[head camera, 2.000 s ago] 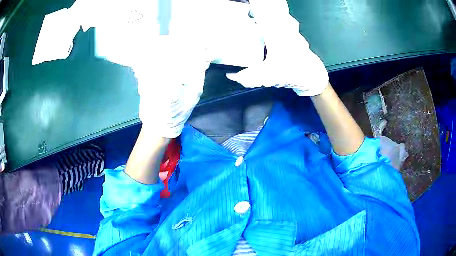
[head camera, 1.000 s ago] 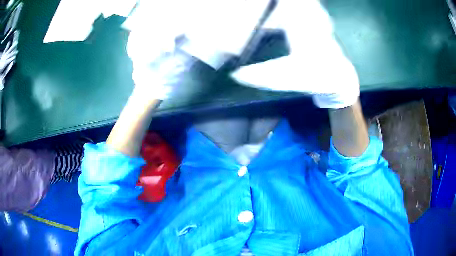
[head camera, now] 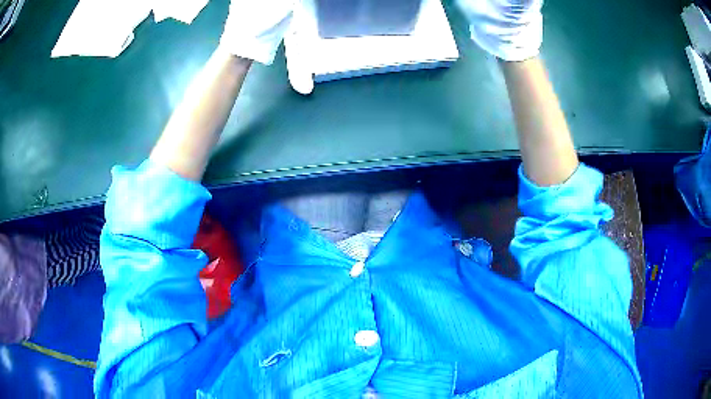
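A white open box base (head camera: 390, 53) lies on the dark green bench, cut off by the top edge. A flat grey device or sheet (head camera: 366, 17) shows in or on it. My left hand (head camera: 261, 30), in a white glove, is at the box's left side, with a thumb or finger pointing down along its front left corner. My right hand (head camera: 508, 27), also gloved, is to the right of the box, with a gap of bench between them low down. The fingers of both hands are partly cut off by the top edge and overexposed, so any grip is hidden.
White leaflets (head camera: 101, 27) lie at the upper left of the bench (head camera: 117, 125). White items (head camera: 699, 62) stand at the far right edge. Below the bench are a red bag (head camera: 221, 269), a brown carton (head camera: 626, 234), a blue bin or stool (head camera: 666, 273) and another person's striped sleeve (head camera: 74, 253).
My hands have moved up and apart. The white things held between them a second ago no longer show there; the box with the grey surface now lies flat on the bench.
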